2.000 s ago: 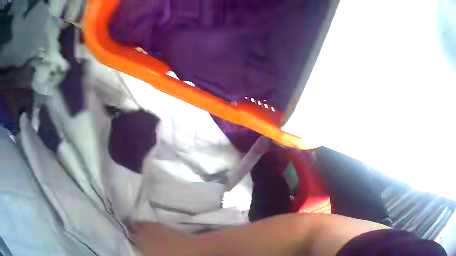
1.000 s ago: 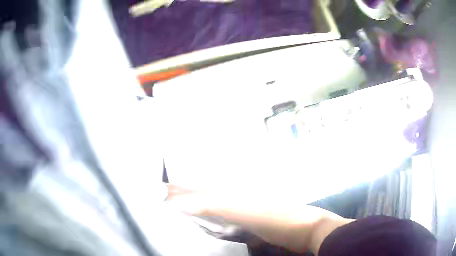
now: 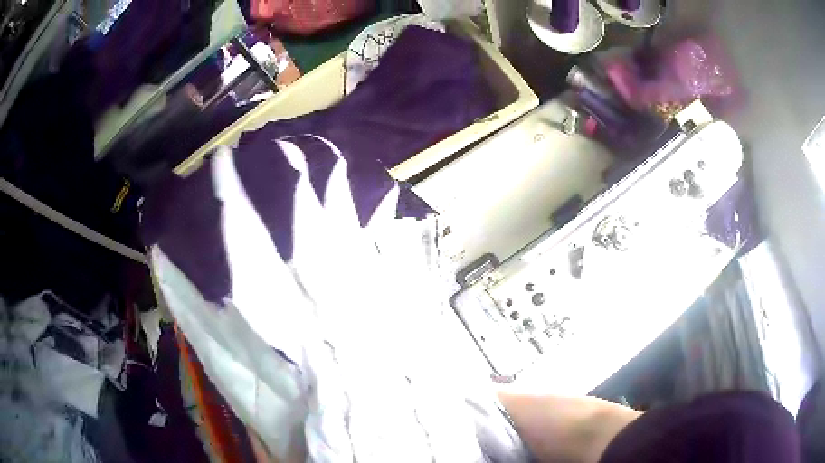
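Note:
A loose pile of white, overexposed cloth pieces (image 3: 380, 335) with purple fabric pieces (image 3: 262, 194) lies left of the white sewing machine head (image 3: 615, 244). The machine's needle area is at the head's near left end. My right hand (image 3: 529, 418) reaches in from the lower right in a purple sleeve; its fingers are hidden in the glare and cloth, so its grip cannot be told. A small skin-coloured patch at the bottom edge, under the pale cloth, may be my left hand (image 3: 260, 449); it is mostly cut off.
Purple fabric also lies over a cream-edged tray or table part (image 3: 470, 136) behind. Thread cones on white discs (image 3: 565, 23) and a shiny pink bag (image 3: 678, 72) are at the back right. An orange rim (image 3: 206, 398) and crumpled white-grey cloth (image 3: 68, 362) are lower left. Layered panels hang right.
The view has swung from the orange-rimmed crate to the machine. White and purple pieces now lie fanned across the area left of the machine head. My right hand has gone under or behind the cloth.

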